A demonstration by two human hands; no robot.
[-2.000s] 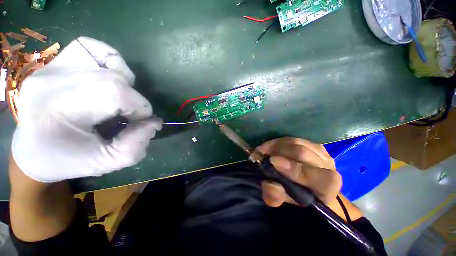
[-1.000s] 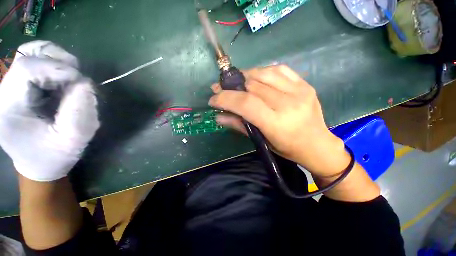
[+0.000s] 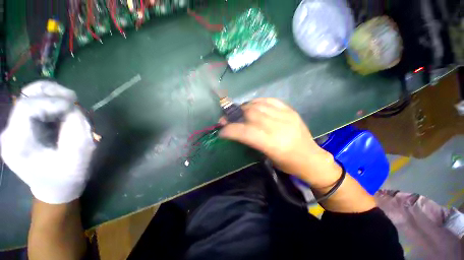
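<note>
My left hand [image 3: 48,142], in a white glove, is at the left with its fingers curled; the solder wire [image 3: 118,92] shows as a pale blurred strand running up and right from it. My bare right hand [image 3: 274,133] holds the soldering iron [image 3: 231,110], its tip blurred and pointing up and left over the bench. A green circuit board [image 3: 209,139] with red wires lies on the bench, blurred and mostly hidden by my right hand.
Green boards [image 3: 247,38] lie beyond my right hand. A white dish [image 3: 323,26] and a yellowish round container [image 3: 375,45] stand at the right. Board assemblies with red wires [image 3: 96,23] are in rows at the far left. A blue stool [image 3: 358,157] and a person's pinkish clothing [image 3: 419,216] are below right.
The view has shifted, bringing the board rows in at the far left. My right hand has lifted the iron off the board and turned its tip upward. My left hand has drawn back leftward with the solder wire.
</note>
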